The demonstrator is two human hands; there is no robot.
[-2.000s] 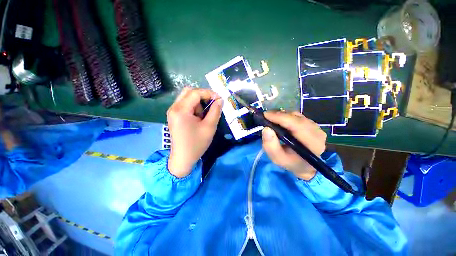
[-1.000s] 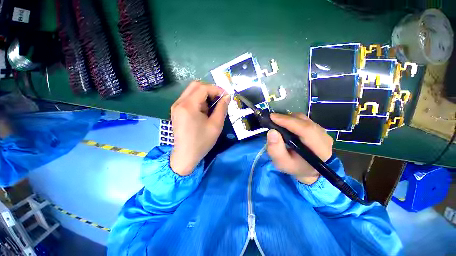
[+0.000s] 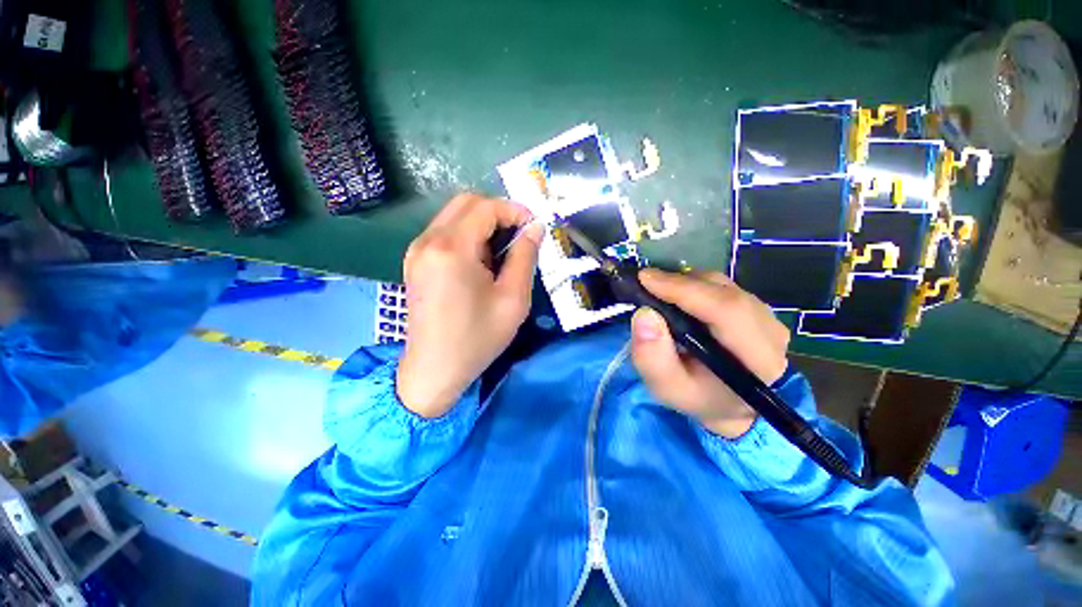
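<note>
A white holder (image 3: 548, 263) with three dark display modules lies tilted on the green mat in front of me. Orange-gold flex tails show along it, and two hooked tails stick out at its right. My right hand (image 3: 710, 346) holds a black soldering iron (image 3: 742, 377) like a pen, its thin tip over the middle module's inner edge. My left hand (image 3: 465, 296) pinches a small thing with a thin pale strand at the holder's left edge. The fingertips hide most of it, so I cannot tell what it is.
Dark bundles flecked red (image 3: 326, 113) lie at the left. Overlapping display strips (image 3: 793, 211) lie at the right. A clear round tub or tape roll (image 3: 1009, 89) and a tan board (image 3: 1030, 255) are far right. Another person's blue sleeve (image 3: 107, 338) is at the left.
Over the two seconds, the mat items at the right shifted slightly right and down in view. Both hands keep their grips at the holder. The iron tip stays near the middle module.
</note>
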